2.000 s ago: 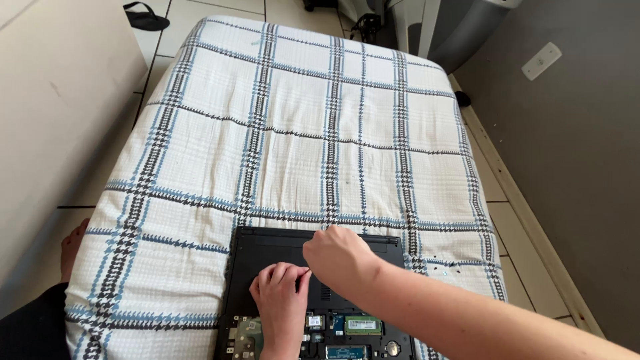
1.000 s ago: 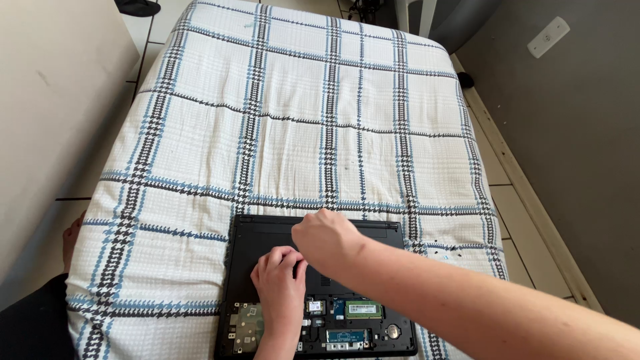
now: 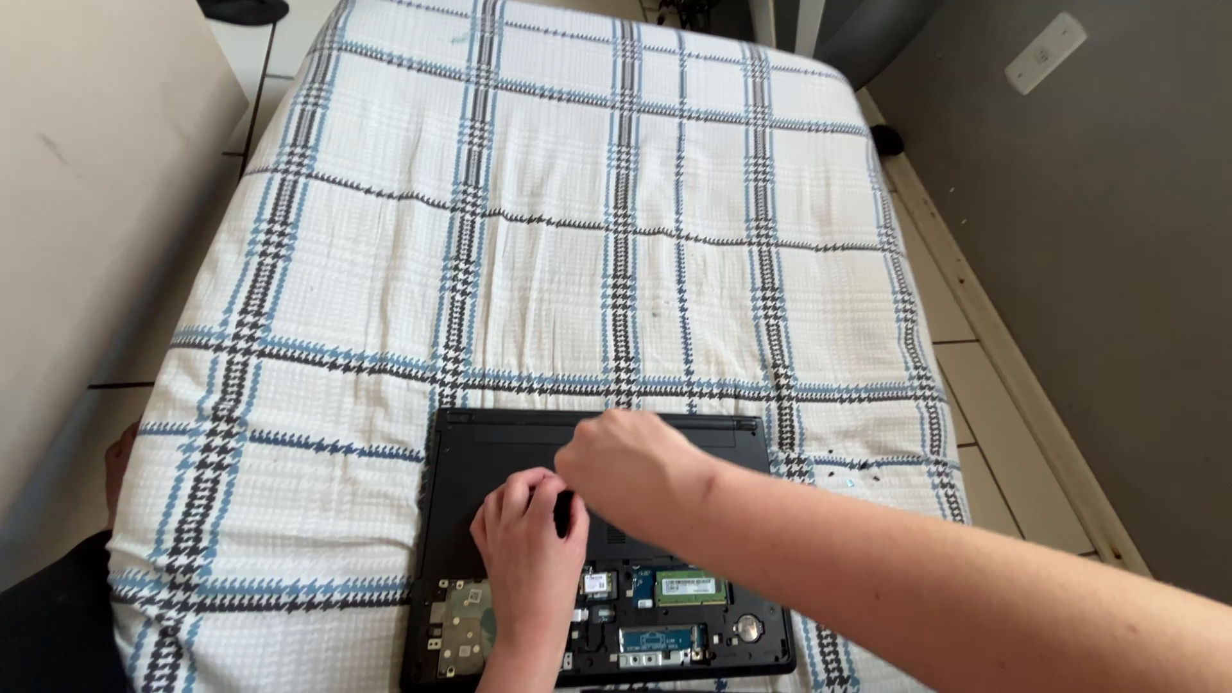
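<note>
A black laptop (image 3: 500, 448) lies bottom side up at the lower middle, its lower bay uncovered. In that bay show a green memory module (image 3: 690, 587), a round coin cell battery (image 3: 748, 628), a metal hard drive bracket (image 3: 467, 630) and a blue circuit board (image 3: 660, 639). My left hand (image 3: 529, 529) rests on the laptop's underside with its fingers curled. Against its fingertips, my right hand (image 3: 630, 467) is closed in a fist above the casing. Whatever lies between the fingers of the two hands is hidden.
The laptop rests on a bed-like surface with a white, blue and black plaid cover (image 3: 549, 289). Several tiny dark screws (image 3: 863, 467) lie on the cover right of the laptop. A grey wall with a socket plate (image 3: 1046, 53) stands at the right. A bare foot (image 3: 120, 467) shows at the left.
</note>
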